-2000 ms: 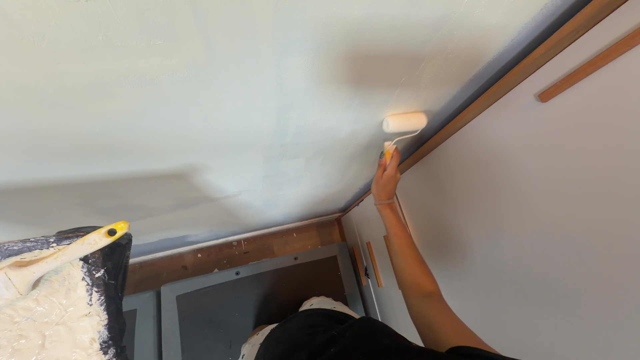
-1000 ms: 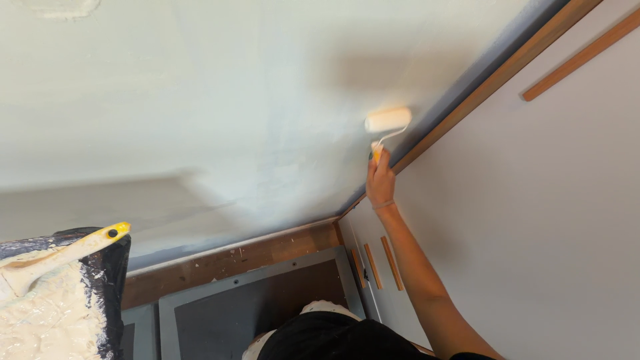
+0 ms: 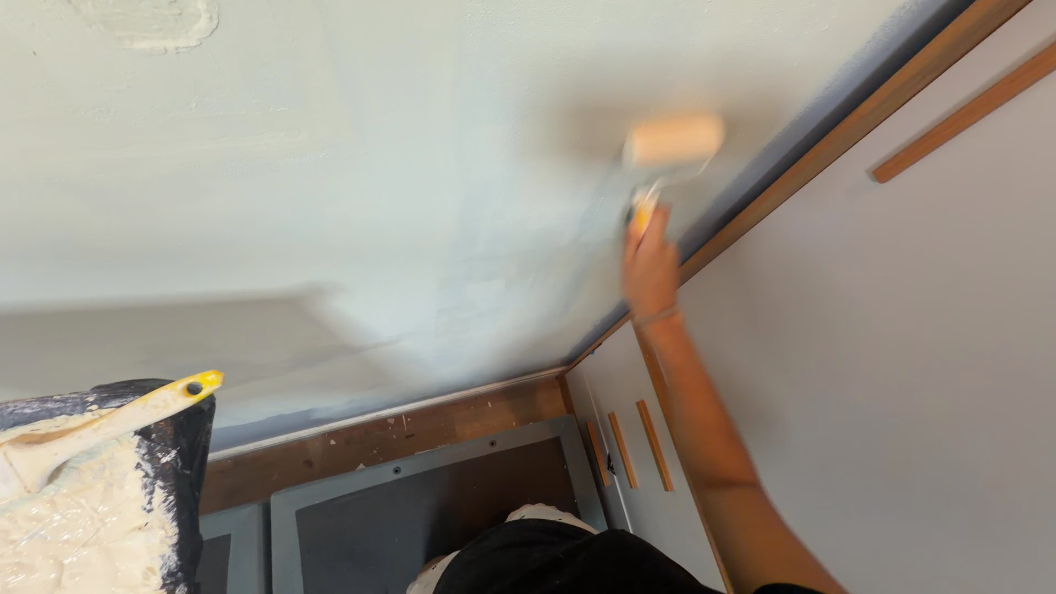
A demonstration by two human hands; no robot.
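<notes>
My right hand [image 3: 652, 268] grips the yellow and white handle of a small paint roller [image 3: 675, 140], blurred by motion. The roller's cream sleeve is at the pale wall [image 3: 371, 165], near its edge with the wood trim; whether it touches the wall cannot be told. A black paint tray [image 3: 186, 478] thick with cream paint is at the lower left. Across its corner lies a paint-covered brush [image 3: 124, 417] with a yellow handle tip. My left hand is not in view.
Brown wood trim [image 3: 825, 140] runs diagonally beside the wall. Light panels with wooden strips [image 3: 965, 111] stand on the right. Below are grey-framed dark panels [image 3: 396, 528] and a paint-spotted wooden board [image 3: 371, 441]. A raised rough patch [image 3: 165, 21] marks the wall's upper left.
My right hand has moved the roller slightly left, away from the wood trim. The tray and brush have stayed at the lower left.
</notes>
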